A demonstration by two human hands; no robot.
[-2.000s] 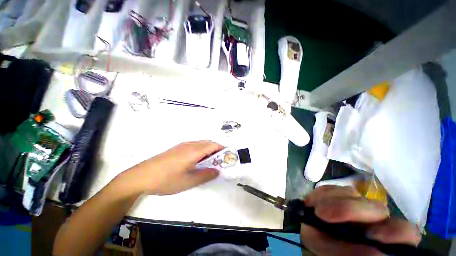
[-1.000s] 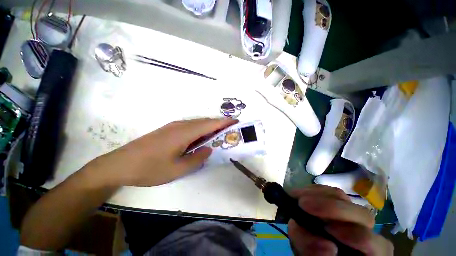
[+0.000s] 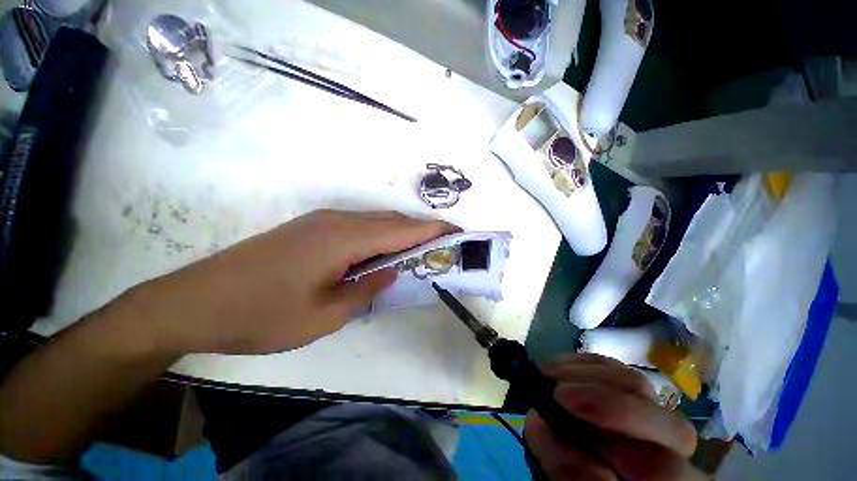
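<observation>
My left hand (image 3: pixel 272 277) holds a white housing shell (image 3: pixel 479 282) between thumb and fingers, its inner side showing. A black square window (image 3: pixel 475 255) and a round gold and silvery insert (image 3: pixel 438 261) sit in the shell. My right hand (image 3: pixel 611 413) grips the black handle of a soldering iron (image 3: pixel 512 362). Its tip is at the shell's lower edge, close below the insert; I cannot tell if it touches. A loose silvery insert (image 3: pixel 443 186) lies on the white board above the shell.
Tweezers (image 3: pixel 329 85) and a clear bag with shiny parts (image 3: pixel 181 61) lie on the board (image 3: pixel 235 178). A black electric screwdriver (image 3: pixel 47 169) is at left. White shells (image 3: pixel 554 178) lie at right, beside a grey post (image 3: pixel 733 139) and plastic bags (image 3: pixel 752 301).
The view has shifted closer. My left hand keeps hold of the shell, which appears more tilted. The iron's tip has come from below right to the shell's edge.
</observation>
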